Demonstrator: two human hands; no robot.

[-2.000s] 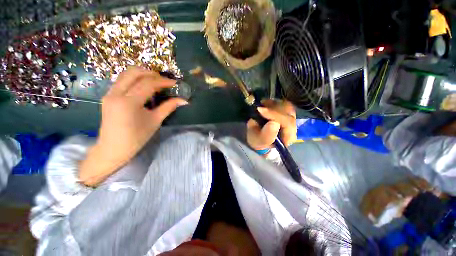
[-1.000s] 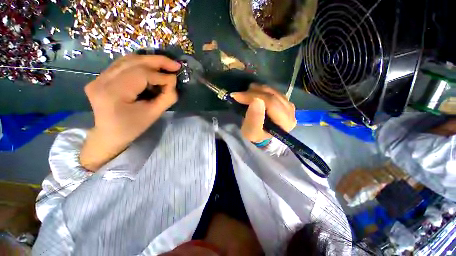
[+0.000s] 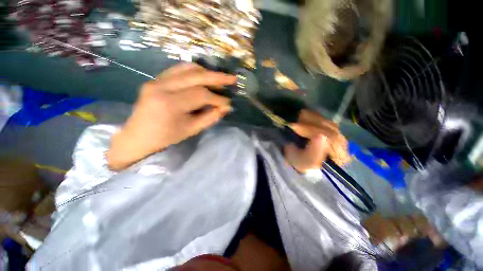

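Note:
My left hand (image 3: 172, 108) is over the mat, thumb and index finger near the round clear-grey fixture (image 3: 249, 82). The thin solder wire (image 3: 114, 62) runs from the left into this hand. My right hand (image 3: 318, 140) is closed on the black handle of the soldering iron (image 3: 278, 119). The iron's tip points up and left, at the small shiny part (image 3: 241, 83) by the fixture and the left fingertips. The picture is blurred, so contact between tip, wire and part cannot be told.
A pile of gold and white parts (image 3: 204, 26) and a dark red and silver pile (image 3: 58, 26) lie beyond my left hand. Tan scraps (image 3: 285, 80) lie beside the fixture. The tan pot (image 3: 312, 45) and black fan (image 3: 400, 90) stand at right. Another person's sleeve (image 3: 450, 198) shows at right.
The iron's tip has moved from near the tan pot to the fixture, and my left hand has stayed by the fixture. The whole view has shifted and blurred in the latest frame.

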